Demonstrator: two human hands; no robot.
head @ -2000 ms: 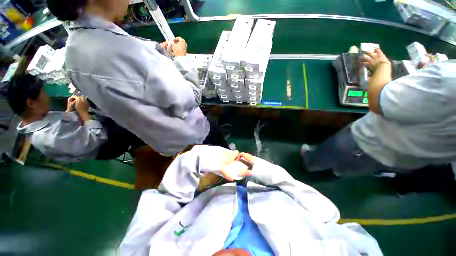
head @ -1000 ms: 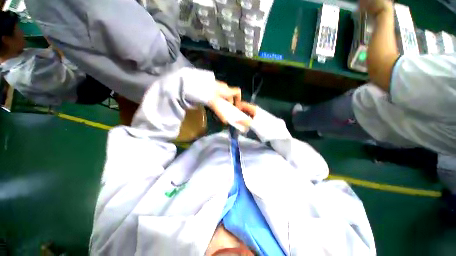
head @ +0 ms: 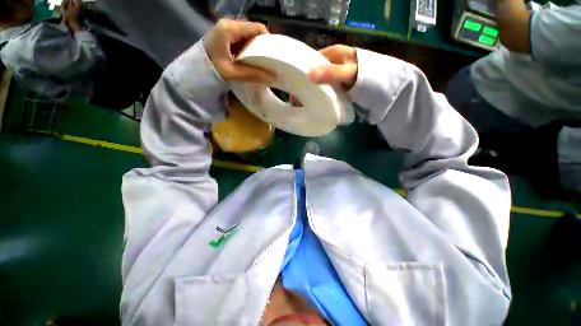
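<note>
A wide white label roll (head: 290,86) with a round centre hole is held up in front of my chest, tilted. My left hand (head: 239,51) grips its left edge, fingers lying over the flat side. My right hand (head: 337,67) holds its upper right side, fingertips on the face. The far fingers of both hands are partly hidden behind the roll. A further white rim shows at the roll's right edge; I cannot tell whether it is a second roll.
A round tan stool (head: 242,130) stands beyond my left forearm. Retail boxes (head: 315,9) stand on the green-topped bench. A digital weighing scale (head: 478,28) glows green at the upper right, beside a person in a pale shirt (head: 541,76). Other people are at the upper left.
My hands were close together at my chest; now they are apart and higher, with the large white roll between them. The view has tipped down, so less of the bench shows.
</note>
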